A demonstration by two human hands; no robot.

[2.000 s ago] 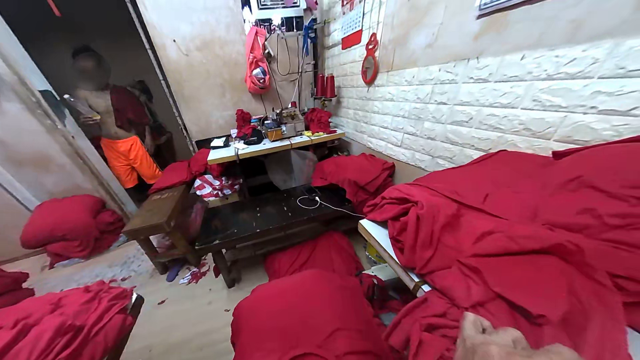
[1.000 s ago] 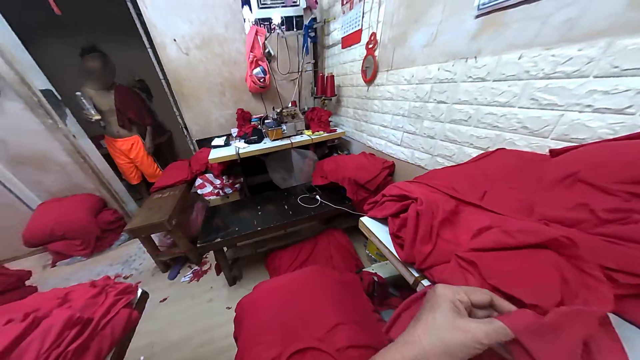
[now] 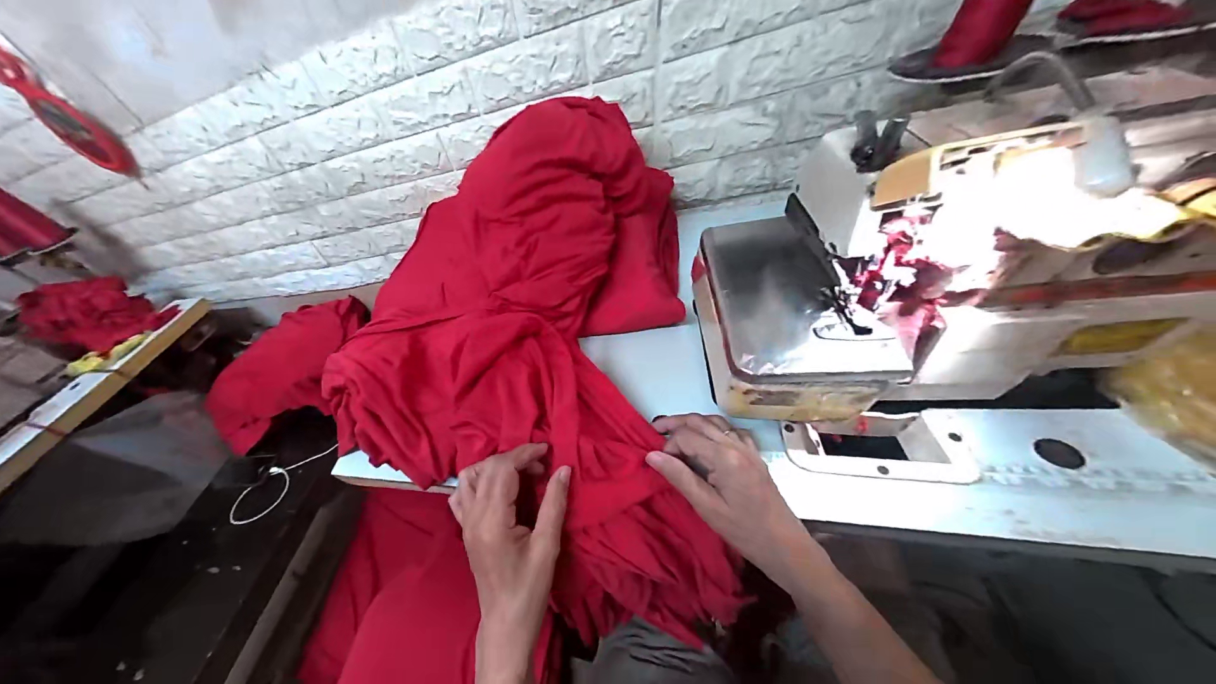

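Observation:
Red fabric lies in a heap over the left part of a white sewing table, its near end hanging over the front edge. My left hand rests on the cloth near that edge, thumb and fingers spread. To its right, my right hand touches the fabric's right side with bent fingers; whether it pinches the cloth is hard to tell. Right of the heap stands an industrial sewing machine, brightly lit, with red scraps around its needle area.
A white brick-pattern wall runs behind the table. Red thread cones stand at the upper right. At left are another tabletop, a dark bench and a white cable. More red cloth lies below the table.
The view has swung right to the sewing machine. A second ago one hand held red cloth at the lower right; now both hands are on the heap.

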